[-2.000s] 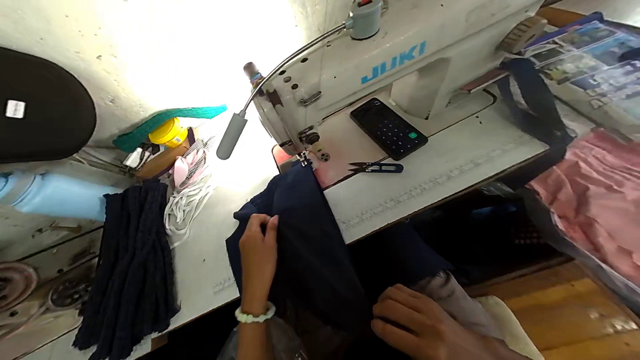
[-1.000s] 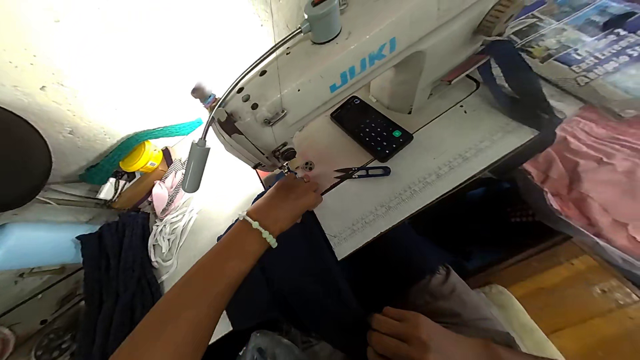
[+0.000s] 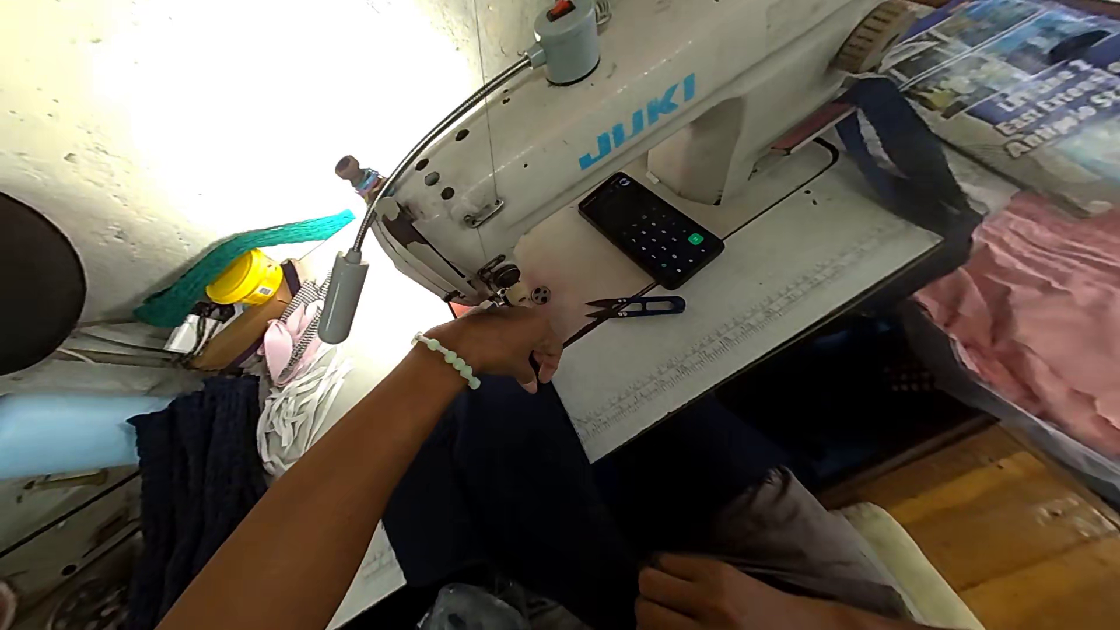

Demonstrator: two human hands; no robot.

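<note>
My left hand (image 3: 507, 341), with a bracelet of pale beads at the wrist, is at the needle area of a white Juki sewing machine (image 3: 639, 122), over the top edge of dark navy cloth (image 3: 525, 472). Its fingers are bent downward, and whether they pinch the cloth is hidden. The cloth hangs from there over the table's front edge. Low in the view, my right hand (image 3: 691, 591) rests with curled fingers beside the dark cloth near my lap; what it holds, if anything, cannot be seen. Thread snips (image 3: 647, 306) lie on the machine bed, right of my left hand.
A phone (image 3: 652, 229) showing a keypad lies on the bed behind the snips. A gray lamp (image 3: 343, 297) on a bent metal neck hangs left of the needle. White strips (image 3: 302, 407), a yellow tub (image 3: 245, 278) and dark ruffled cloth (image 3: 197, 472) are at left, pink fabric (image 3: 1041, 306) at right.
My left hand has gone from lying on the navy cloth, two seconds ago, up to the needle area. My right hand stays low near my lap. The view has shifted somewhat.
</note>
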